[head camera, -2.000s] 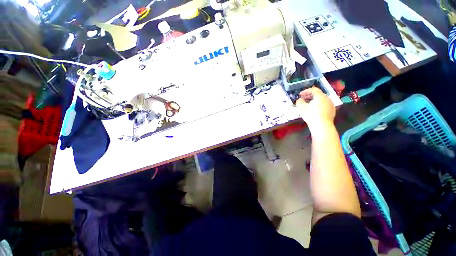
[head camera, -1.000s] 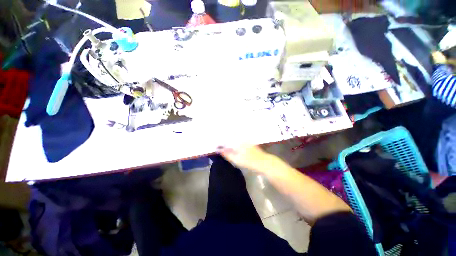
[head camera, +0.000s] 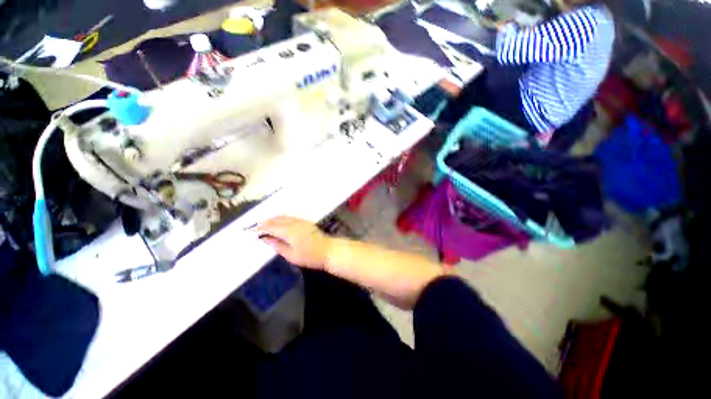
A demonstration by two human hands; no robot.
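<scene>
My right hand (head camera: 295, 240) is at the front edge of the white machine table (head camera: 312, 199), its fingers loosely bent over the top. Blur hides whether something small is in the fingertips. My left hand is out of the picture. The white sewing machine (head camera: 257, 101) with blue lettering stands behind the hand. Scissors with red-orange loops (head camera: 226, 183) lie on its bed. Small snips (head camera: 136, 273) lie on the tabletop left of the needle area. Dark navy cloth (head camera: 51, 327) lies at the table's left end.
A turquoise basket (head camera: 487, 204) with dark cloth stands on the floor at right, beside magenta cloth (head camera: 468, 226). A person's striped sleeve (head camera: 557, 47) is beyond it. A bent white tube (head camera: 40, 167) with a blue end hangs at left. A bottle (head camera: 204, 61) stands behind the machine.
My right hand has gone from the small tray at the table's right to the front edge near the needle area. The view has turned right, showing more floor and the striped sleeve.
</scene>
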